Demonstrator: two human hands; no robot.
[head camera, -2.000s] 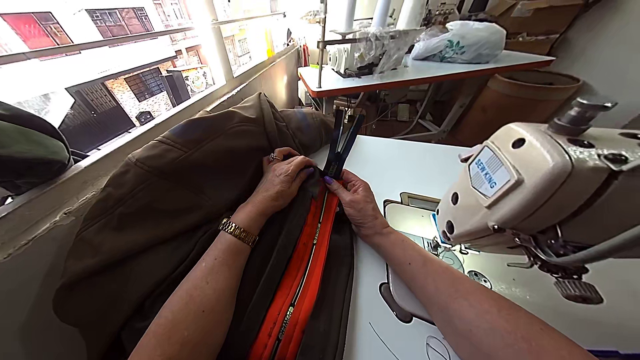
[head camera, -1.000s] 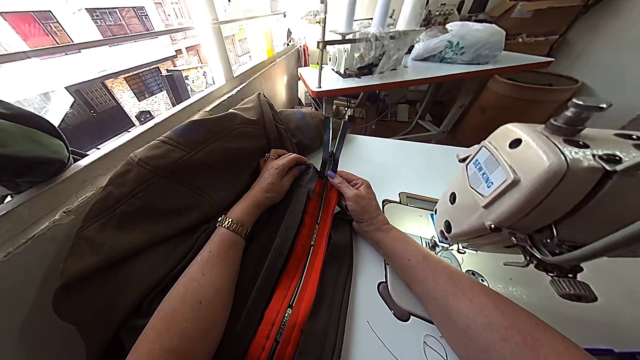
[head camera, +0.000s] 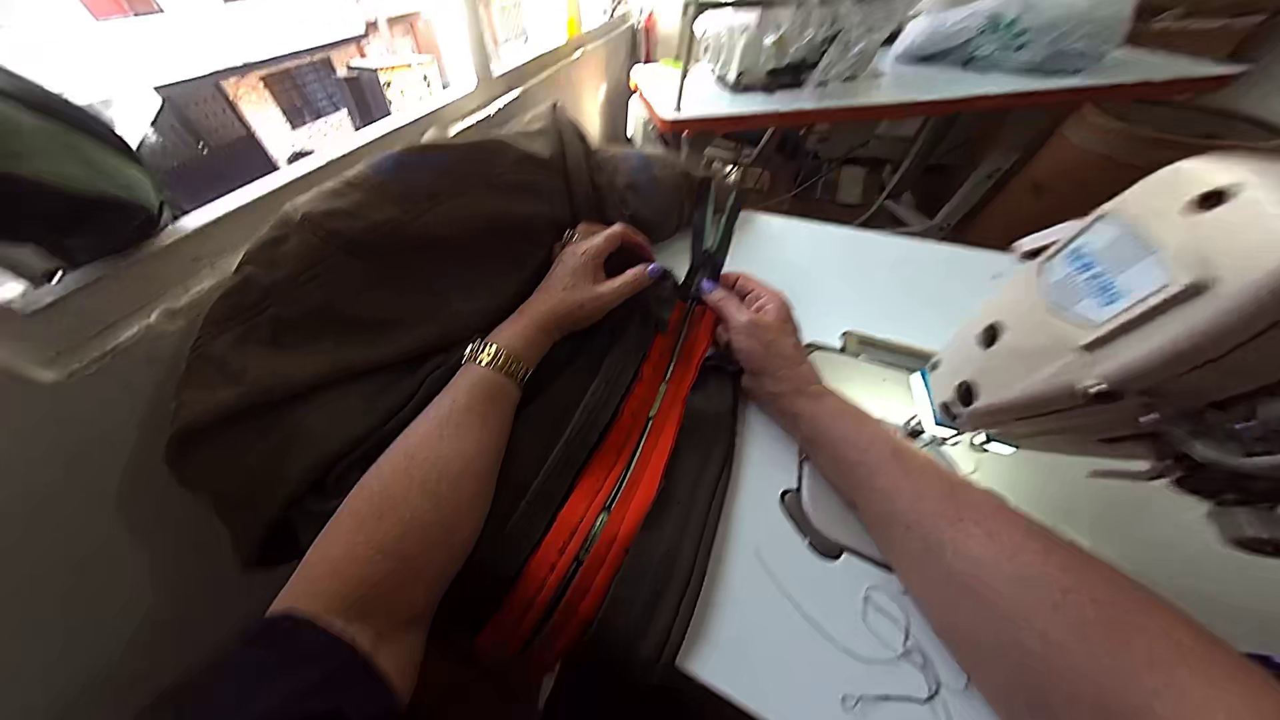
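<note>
A dark brown garment (head camera: 400, 220) lies over the left part of the white sewing table, its red-edged zipper (head camera: 640, 440) running from the bottom centre up to my hands. Beyond them the zipper's dark tape ends (head camera: 713, 225) spread in a V. My left hand (head camera: 590, 275), with a gold watch band at the wrist, rests on the garment left of the zipper's top; its thumb and fingers are apart, and whether they pinch cloth cannot be told. My right hand (head camera: 755, 325) pinches the top of the red strip between thumb and fingers.
An industrial sewing machine (head camera: 1120, 310) stands at the right. Loose thread (head camera: 900, 650) lies on the white tabletop (head camera: 750, 600). A second table (head camera: 950, 100) behind holds a plastic bag (head camera: 1020, 35). A window ledge (head camera: 260, 190) runs along the left, with a dark green item (head camera: 70, 180) beside it.
The thumb of my left hand has come away from its fingers. My right hand remains at the top of the red strip. The view has shifted downward and closer.
</note>
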